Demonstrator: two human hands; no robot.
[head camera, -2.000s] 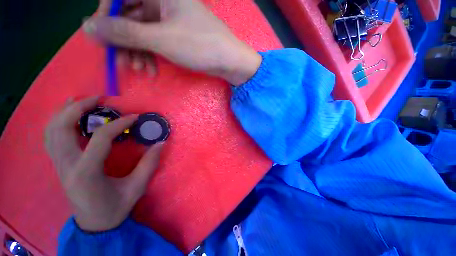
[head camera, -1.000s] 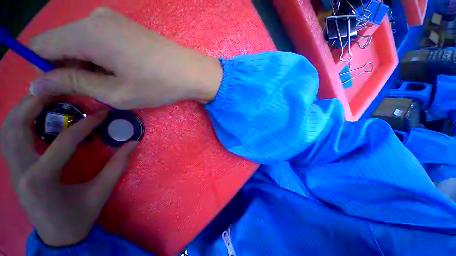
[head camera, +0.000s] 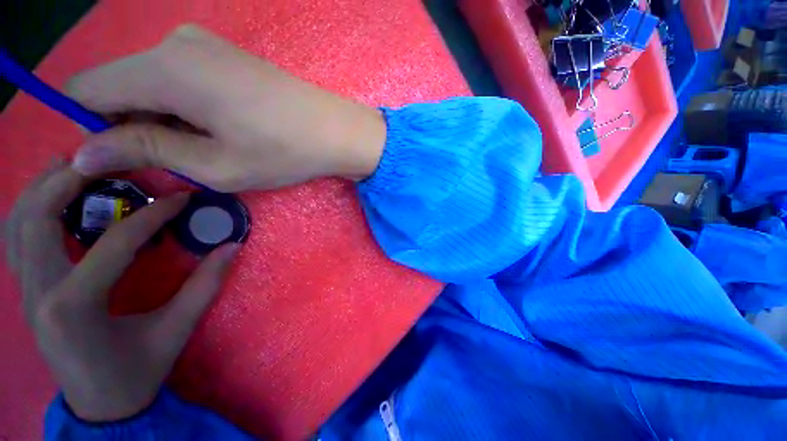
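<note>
An open round watch case (head camera: 97, 214) lies at the left of the red mat, with a silver-white rectangle and a yellow part inside. The black back cover (head camera: 212, 224) with its pale round centre lies beside it, to the right. My left hand (head camera: 112, 301) holds both, fingers around the case and the cover's edge. My right hand (head camera: 233, 116) is above them and grips a blue pry stick (head camera: 53, 96). The stick's tip is hidden by my hand and fingers.
The red mat (head camera: 319, 319) lies under my hands. At the upper right a red-pink clip tray (head camera: 565, 155) holds a heap of binder clips (head camera: 580, 56) and one teal clip (head camera: 589, 136). Brown boxes (head camera: 677, 196) and blue plastic stools (head camera: 703, 160) stand beyond it.
My right hand has come down from the top to just above the case, and the stick now slants to the upper left. My left hand and both parts show further left in view.
</note>
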